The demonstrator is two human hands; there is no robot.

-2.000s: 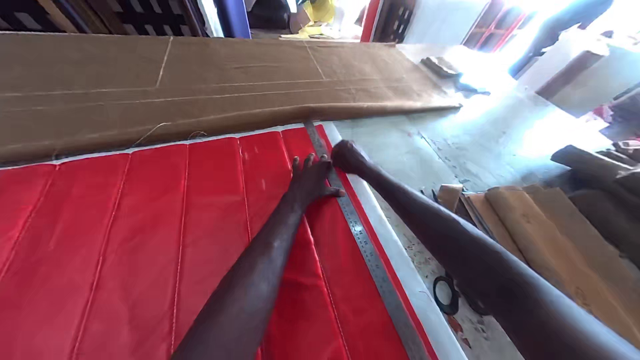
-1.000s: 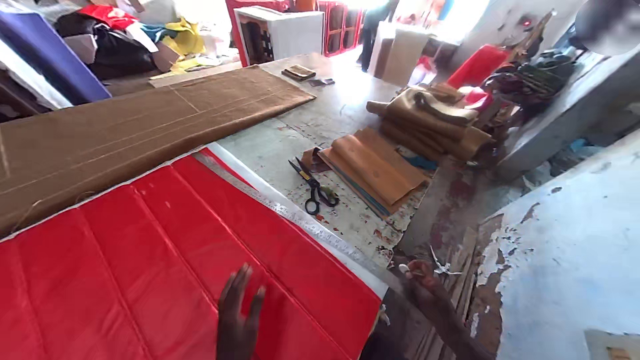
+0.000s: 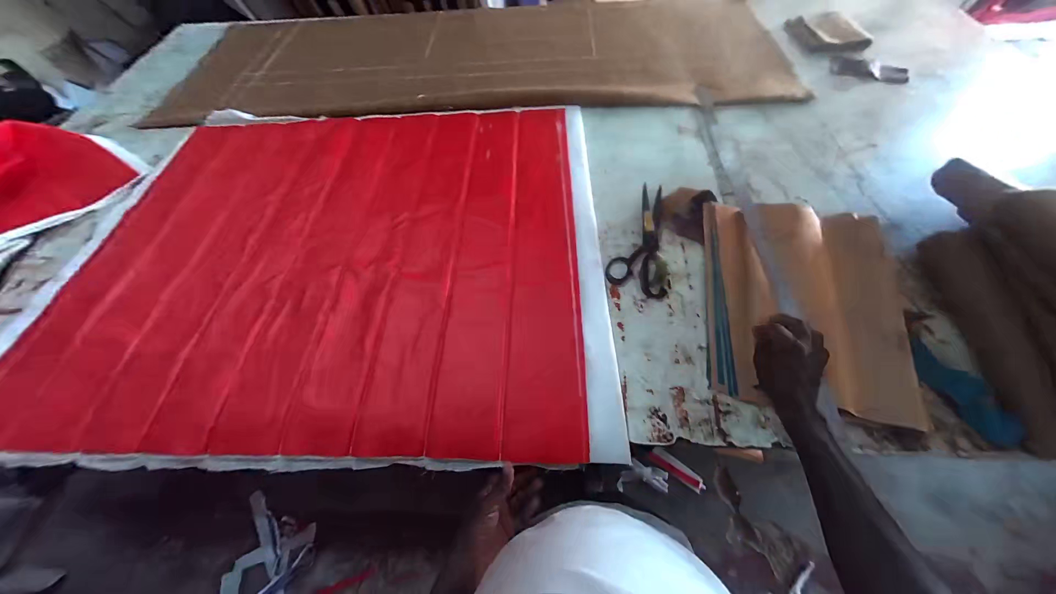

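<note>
A quilted red vinyl sheet (image 3: 371, 280) with stitched lines and a white backing edge lies on the worktable. My right hand (image 3: 790, 359) is closed on a long metal ruler (image 3: 755, 219), which crosses folded tan material to the right of the sheet. Below the sheet's front edge, near its right corner, is my left hand (image 3: 503, 503); it is blurred and seems to hold nothing, with fingers apart. Black-handled scissors (image 3: 648, 252) rest between the red sheet and the tan folds, blades pointing away.
Brown fabric (image 3: 495, 58) with chalk lines spans the back of the table. Folded tan material (image 3: 866, 322) and brown rolls (image 3: 990, 289) lie at the right. Another red piece (image 3: 58, 177) is at the left. Scraps (image 3: 268, 544) are on the floor below the table's front edge.
The ruler, earlier lying on the red sheet, is now off it to the right in my right hand. My left hand has left the sheet's surface for its front edge. The view has swung.
</note>
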